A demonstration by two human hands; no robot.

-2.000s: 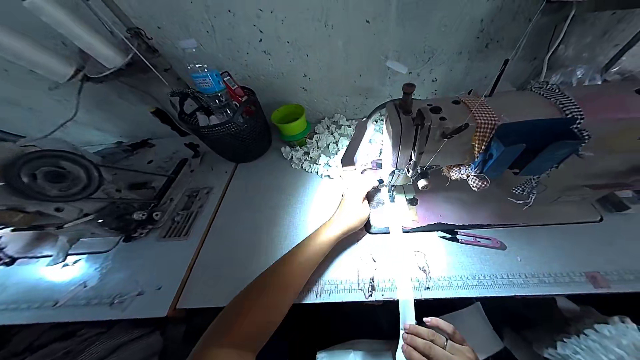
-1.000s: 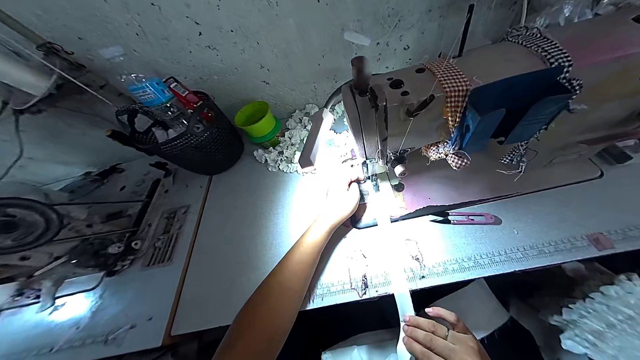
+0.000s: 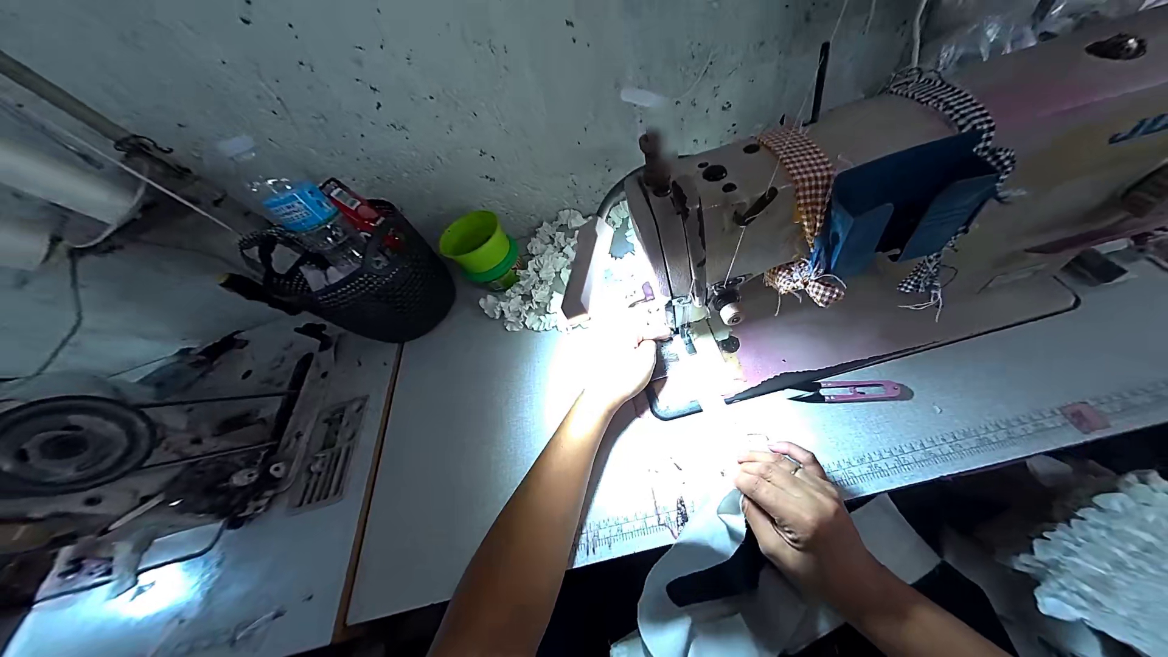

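Note:
An industrial sewing machine point(image 3: 776, 201) stands on the white table, its needle area lit very brightly. My left hand point(image 3: 625, 360) lies just left of the presser foot point(image 3: 686, 333), its fingertips close to it; glare hides what they touch. Near the table's front edge, my right hand point(image 3: 792, 497) pinches a white fabric strip point(image 3: 698, 538), which loops down off the edge over dark cloth. Between the machine base and my right hand, the strip is washed out by the light. Pink thread snips point(image 3: 858, 391) lie on the table right of the needle.
Gathered white trim point(image 3: 538, 274) is heaped behind the machine head, beside a green cup point(image 3: 474, 242). A black basket point(image 3: 383, 283) holds a bottle. Another machine point(image 3: 82, 447) is at the left. A printed ruler point(image 3: 958, 443) runs along the front edge. White ruffled material point(image 3: 1109, 557) lies at lower right.
My right hand has moved up from below the table's front edge onto the tabletop, closer to the needle. The strip, straight before, now hangs in a loop. My left hand stays by the presser foot.

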